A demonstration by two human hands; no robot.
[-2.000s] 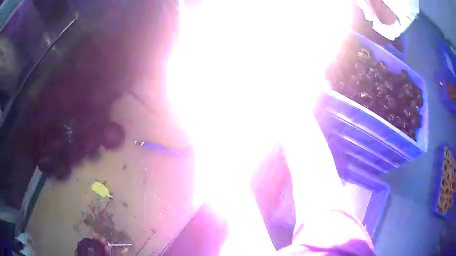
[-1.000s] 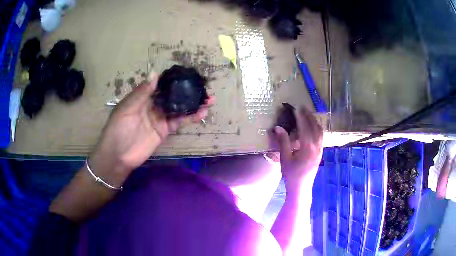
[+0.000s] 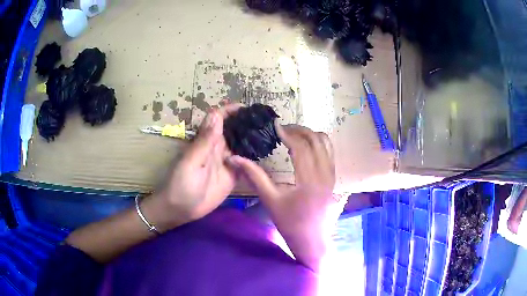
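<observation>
A round black ball with ridged, overlapping points is held between both hands above the stained cardboard sheet. My left hand, with a bangle at the wrist, supports the ball from its left and below. My right hand touches the ball's right side, its thumb near the lower edge. The undersides of the ball and some left fingertips are hidden. A yellow-handled small tool with a light tip lies just left of my hands.
Several black balls sit at the left beside a blue crate edge. White bottles are upper left. Black parts are heaped at the far edge. A blue knife or pen lies right. Blue crates stand lower right.
The view has shifted. My right hand has come left from the sheet's right side to meet my left hand. The smooth dome face no longer shows; a ridged ball shows. The yellow-handled tool is uncovered.
</observation>
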